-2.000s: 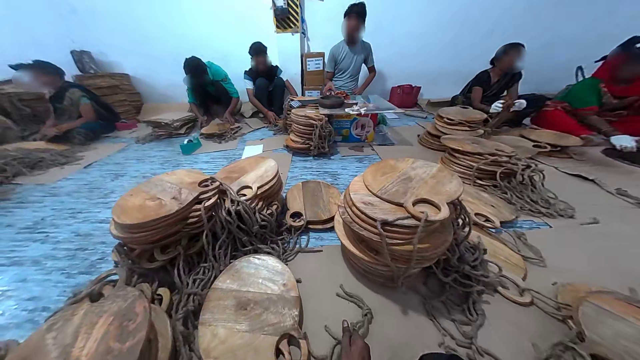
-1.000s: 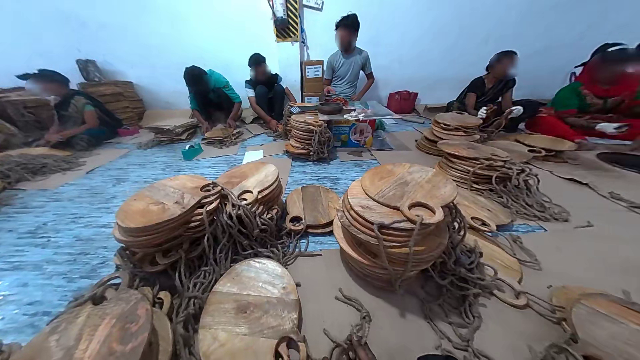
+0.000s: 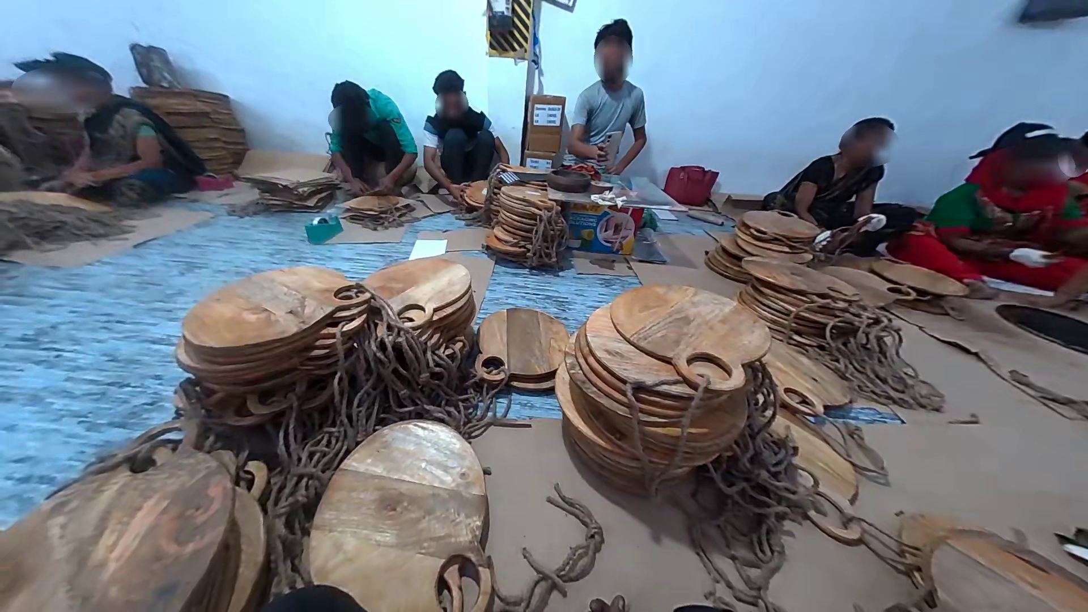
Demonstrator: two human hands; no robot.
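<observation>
At the bottom edge, only fingertips show, probably of my right hand (image 3: 608, 603); whether they hold anything is hidden. My left hand is out of view. Just above the fingertips, a loose knotted rope (image 3: 582, 544) lies on cardboard. Left of it is an oval wooden board (image 3: 399, 510) with a ring handle and rope. A tall stack of round wooden boards (image 3: 671, 382) with ring handles and trailing ropes stands ahead on the right. Another stack of boards (image 3: 263, 314) is at the left, beside tangled ropes (image 3: 374, 382). A large board (image 3: 127, 527) fills the lower left corner.
Cardboard sheets (image 3: 935, 459) cover part of the blue patterned floor (image 3: 85, 297). Several people sit or crouch along the wall, with more board stacks (image 3: 795, 297) before them. A tape dispenser (image 3: 323, 229), a printed box (image 3: 599, 229) and a red bag (image 3: 690, 185) stand farther back.
The hand at the bottom edge has dropped mostly out of view. The person in grey at the back now holds up a phone-like object.
</observation>
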